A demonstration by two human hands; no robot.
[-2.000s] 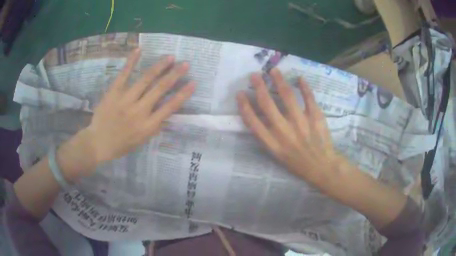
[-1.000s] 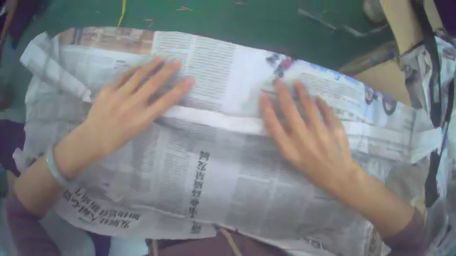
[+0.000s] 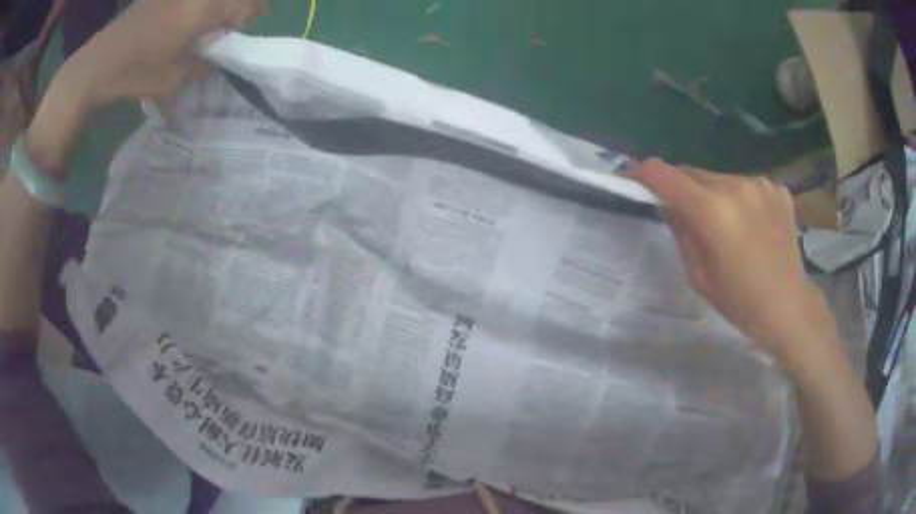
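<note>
A large sheet of newspaper (image 3: 392,291) lies spread across my lap, printed and creased. A long dark strip part (image 3: 422,144) shows along its far side, with a folded white paper edge beyond it. My left hand (image 3: 161,45) grips the far left end of this fold; its fingertips are partly hidden and the hand is near the picture's top edge. My right hand (image 3: 728,216) grips the right end of the fold, fingers closed over the paper. Whether either hand also holds the dark strip itself is hard to tell.
An open carton (image 3: 839,90) stands at the right, with crumpled newspaper (image 3: 854,216) and dark strips at its side. The green floor (image 3: 562,60) lies beyond the sheet, with a thin yellow strap (image 3: 310,18) and small scraps. A rounded pale object sits by the carton.
Both hands lay flat on the paper and now grip its far edge at the two ends. The far edge has been lifted and folded, and a dark strip has come into view.
</note>
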